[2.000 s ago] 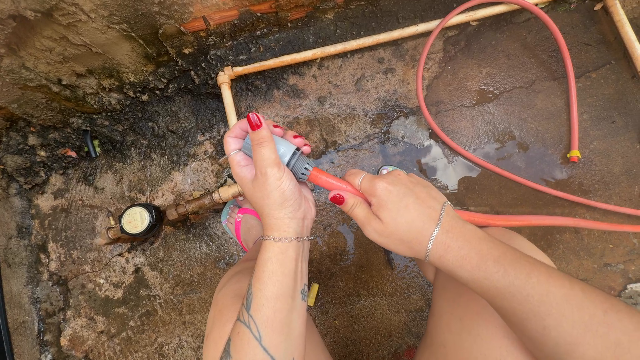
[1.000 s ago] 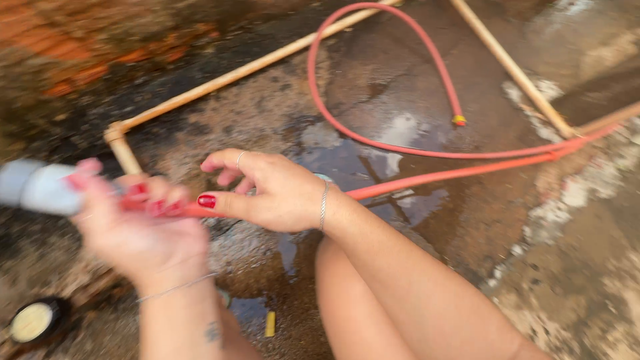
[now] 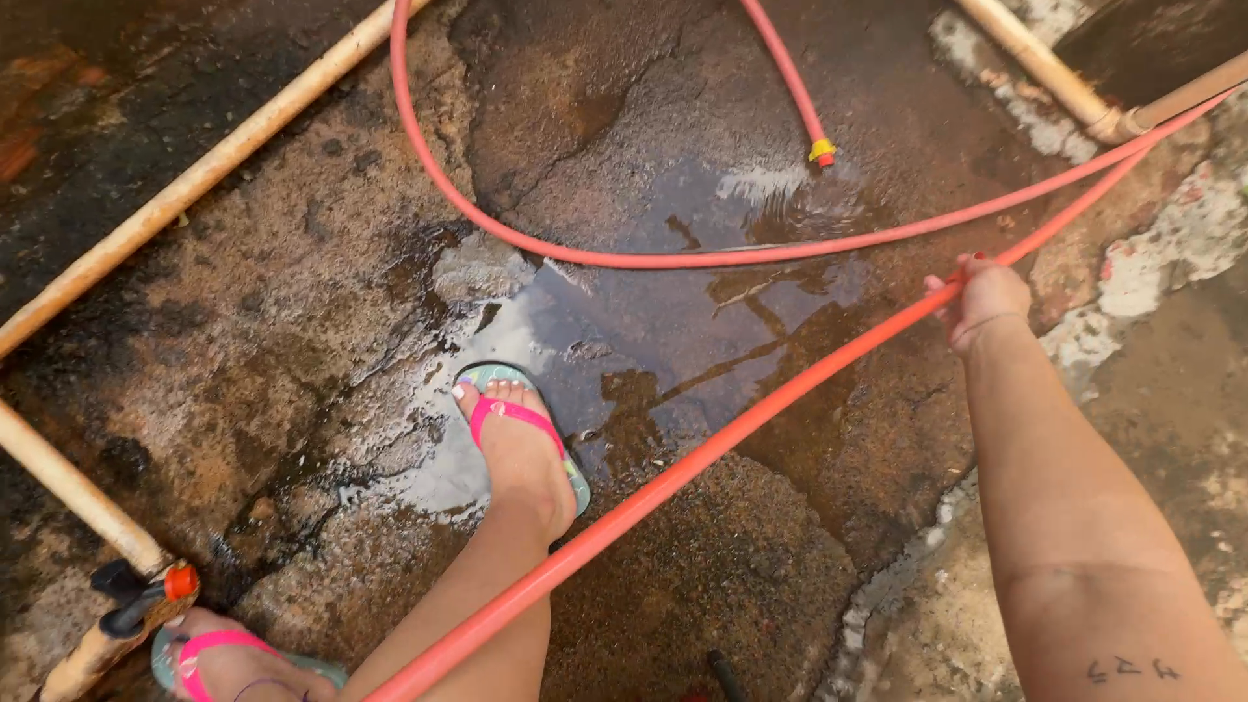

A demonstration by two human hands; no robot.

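A red garden hose (image 3: 682,468) runs taut from the bottom edge up to the right. My right hand (image 3: 978,297) is closed around it near the right side, its forearm reaching in from the lower right. My left hand is outside the view, so what it holds is hidden. Another length of red hose (image 3: 624,259) lies curved on the wet floor, and its free end with a yellow fitting (image 3: 822,152) rests beside the puddle.
Beige pipes (image 3: 195,180) cross at the left and the upper right (image 3: 1043,68). A black tap with an orange part (image 3: 146,597) joins the lower-left pipe, close to my foot in a flip-flop (image 3: 234,663). A puddle (image 3: 643,341) covers cracked, uneven concrete.
My left hand, earlier on the hose near a grey and white fitting, has left the view. My right hand has moved right along the hose and now grips it there. The view has shifted right.
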